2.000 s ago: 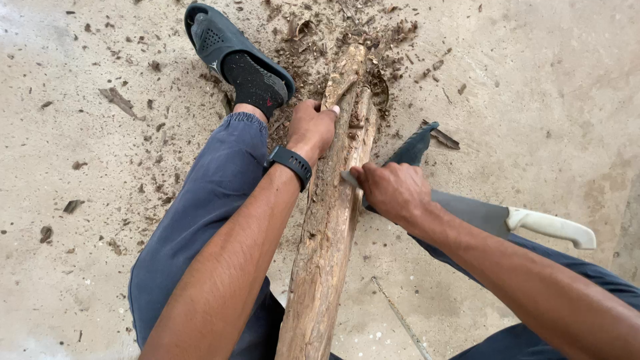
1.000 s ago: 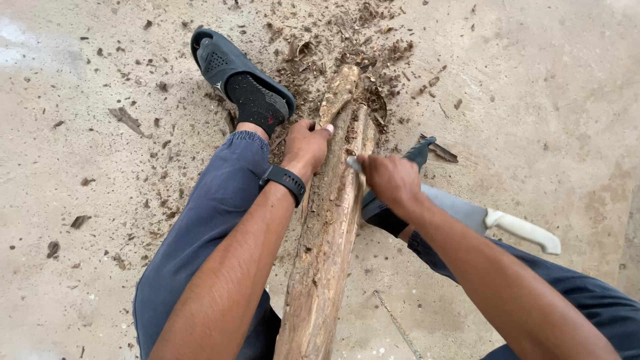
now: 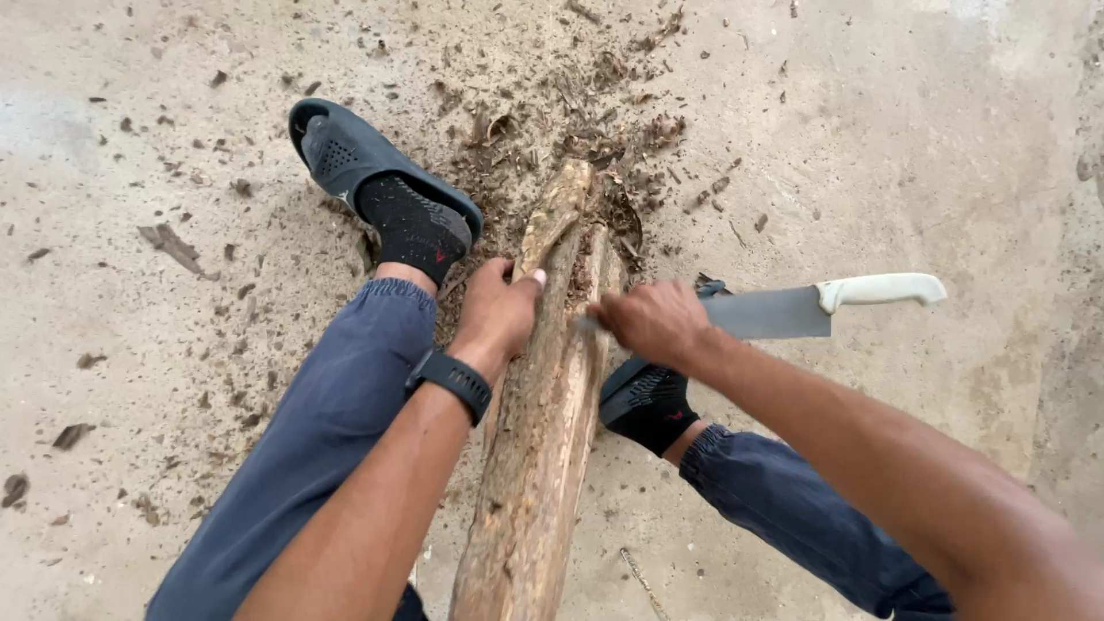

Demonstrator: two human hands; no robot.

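Observation:
A long, rough wooden log runs from the bottom edge up between my feet, with a groove of crumbly brown wood near its far end. My left hand grips the log's left side, its thumb on top. My right hand is closed around a small tool, of which only a short, blurred grey end shows against the log's right part; its kind I cannot tell. A large knife with a broad steel blade and a white handle lies beyond my right hand, its blade tip hidden.
Bark bits and wood crumbs cover the concrete floor around the log's far end. My left foot in a dark slide sandal is left of the log; my right foot is close on its right. A thin stick lies lower right.
My right foot, largely hidden behind my right hand and forearm before, now shows below them. My left hand still holds the log, and my right hand still works at its right part. The view has shifted.

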